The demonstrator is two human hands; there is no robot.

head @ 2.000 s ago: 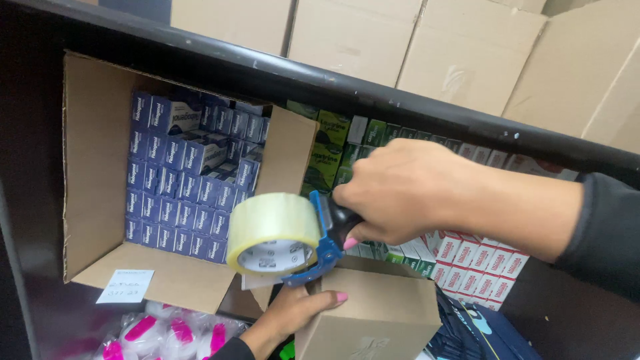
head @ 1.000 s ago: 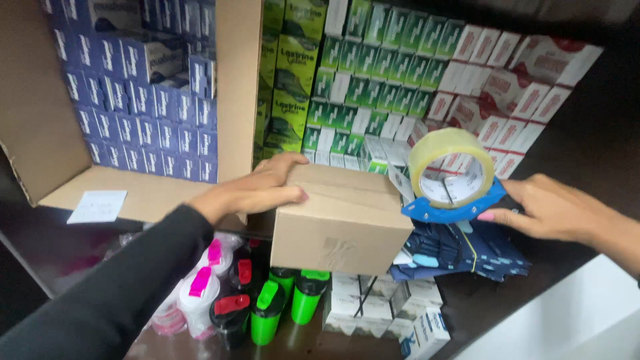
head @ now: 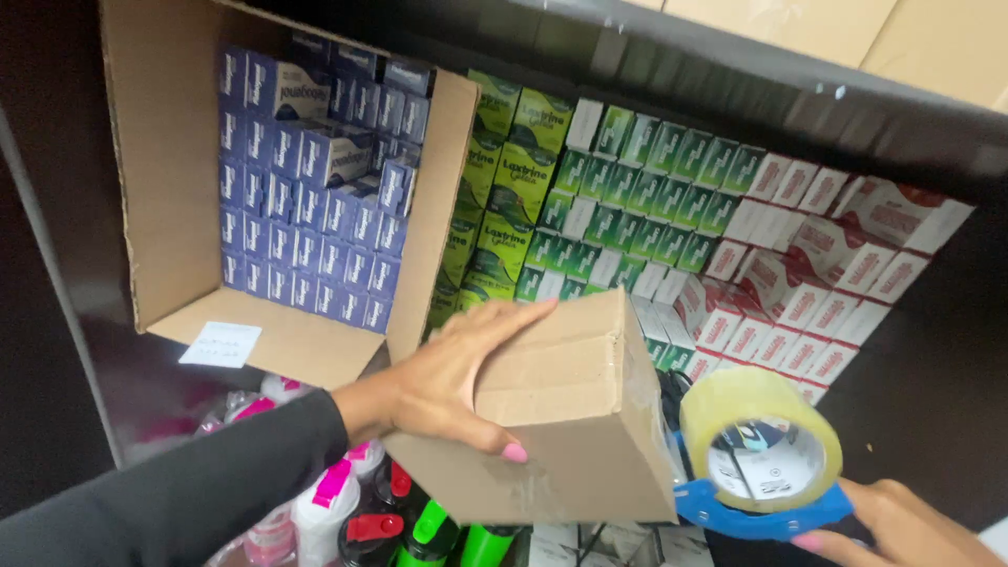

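My left hand [head: 449,382] grips the far left end of a small closed cardboard box [head: 551,465], thumb on its front face and fingers over the top. The box is tilted, its right end towards the tape. At lower right my right hand [head: 890,524] holds a blue tape dispenser [head: 764,512] carrying a large roll of clear packing tape [head: 697,409]. The dispenser is right beside the box's right end, where a strip of clear tape [head: 657,425] shows. The dispenser's handle is mostly hidden.
An open carton [head: 169,189] of blue medicine boxes [head: 315,213] stands left on a dark shelf. Yellow-green boxes [head: 520,185], green-and-white boxes [head: 646,189] and red-and-white boxes [head: 795,291] are stacked behind. Shaker bottles [head: 323,512] stand below. More cartons [head: 937,55] sit above the shelf edge [head: 709,71].
The dispenser has gone from above the box to its right end. My left hand has moved onto the box's top and front, and the box has tilted since a second ago.
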